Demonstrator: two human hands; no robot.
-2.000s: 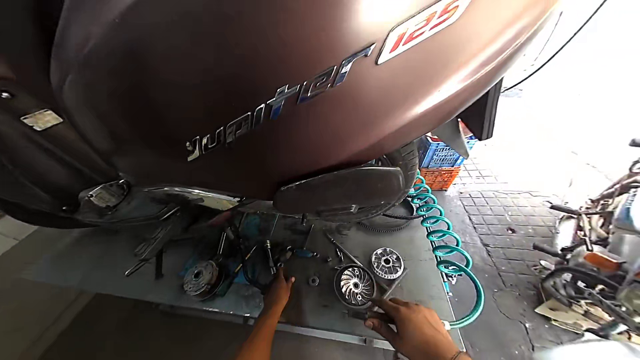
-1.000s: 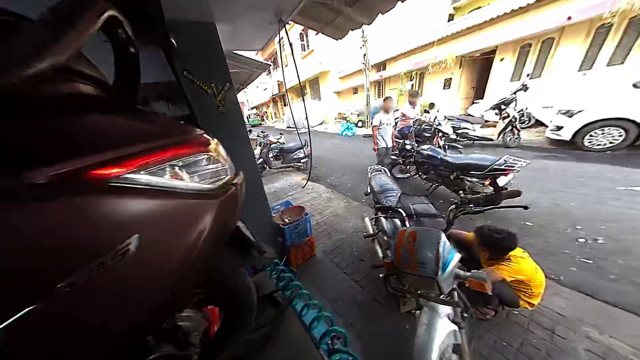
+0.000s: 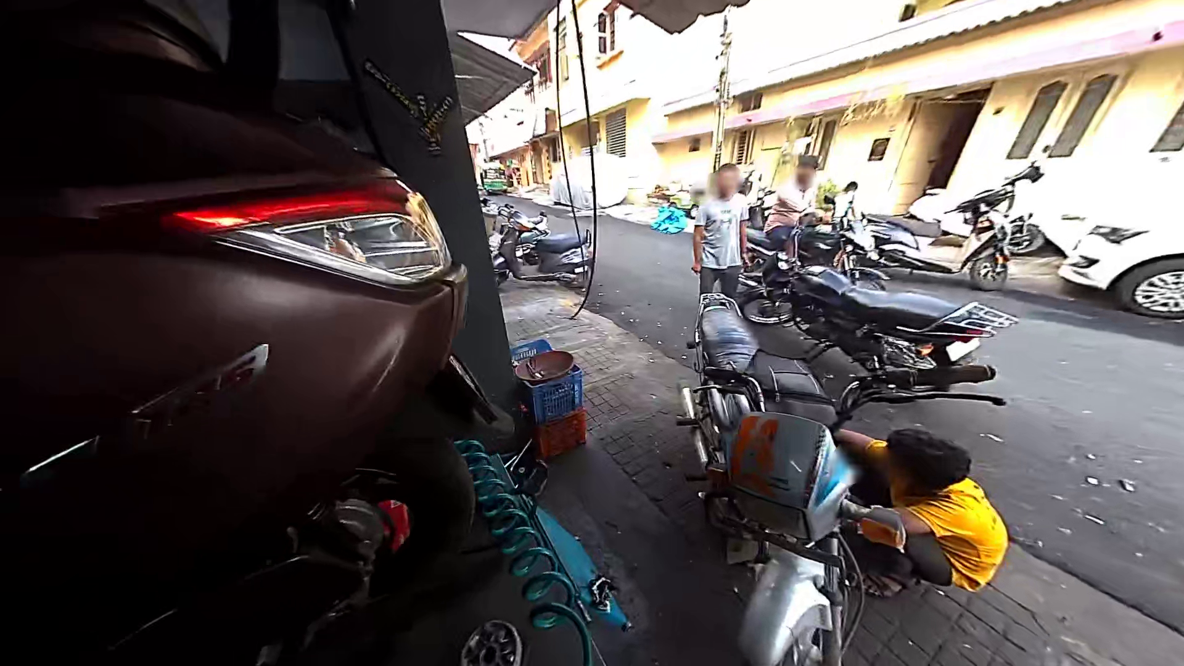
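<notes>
Neither my left hand nor my right hand shows in the head view now. The dark maroon scooter (image 3: 277,314) fills the left side, its lit red tail lamp (image 3: 342,231) facing the street. Low under its rear body, a red part (image 3: 395,524) shows near the dark wheel. A teal coiled air hose (image 3: 523,546) hangs down beside the scooter, over a blue-green surface (image 3: 564,546). At the bottom edge lies a round metal part with openings (image 3: 492,644), partly cut off by the frame.
A metal bowl (image 3: 545,366) sits on stacked blue (image 3: 558,396) and orange crates (image 3: 561,434) by a dark pillar (image 3: 444,185). A motorcycle (image 3: 777,462) stands at right, with a person in yellow (image 3: 962,532) crouching beside it. Other people and parked vehicles line the street.
The view has swung up from the bench to the street. Both hands, seen among the metal parts two seconds ago, are out of view. Since one second ago, little has changed.
</notes>
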